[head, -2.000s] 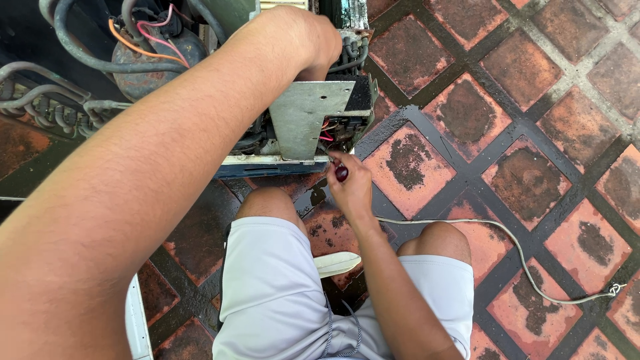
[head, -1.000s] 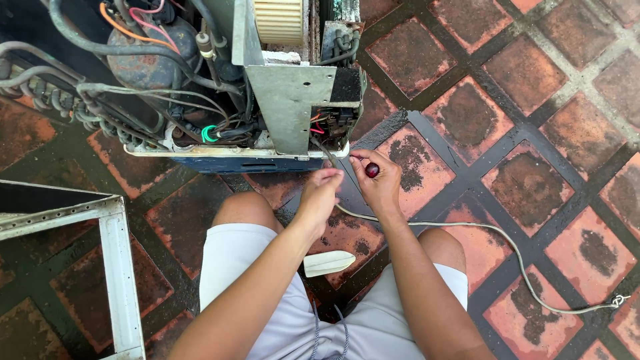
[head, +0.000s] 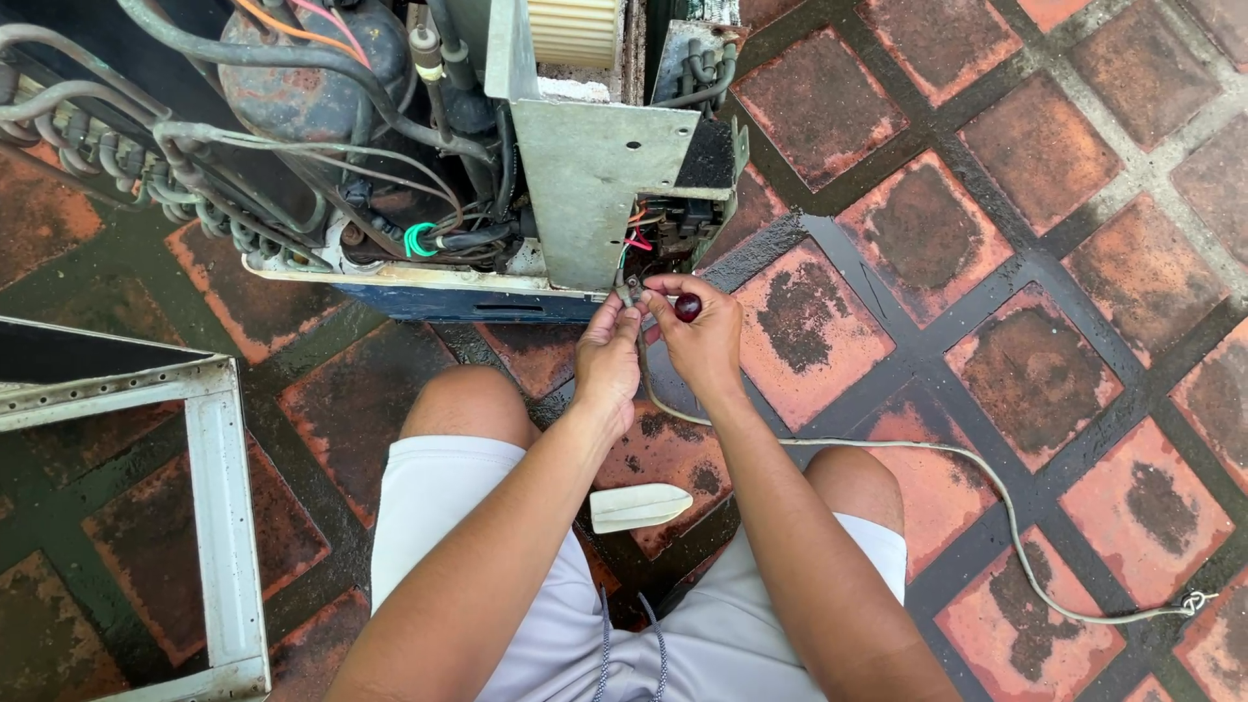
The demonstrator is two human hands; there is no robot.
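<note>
My left hand (head: 609, 356) pinches the grey power cable (head: 645, 375) where it meets the lower corner of an opened air conditioner chassis (head: 575, 195). Against it, my right hand (head: 697, 331) has its fingertips at a small fitting (head: 632, 286) on the cable and holds a screwdriver with a dark red, round-ended handle (head: 688, 307); its tip is hidden. Red, orange and green wires (head: 639, 234) show in the opening just above my fingers. The cable runs right across the tiles to a knotted end (head: 1191, 603).
A compressor (head: 302, 78) and bent copper pipes (head: 88, 146) fill the unit's left part. A white metal frame (head: 224, 507) lies at lower left. Below my hands is a pale flat plastic piece (head: 639, 508). The tiled floor (head: 1038, 361) looks wet.
My left hand came down from above the unit to the cable at its lower corner, then moved up closer to my right hand. Both hands now meet at the fitting.
</note>
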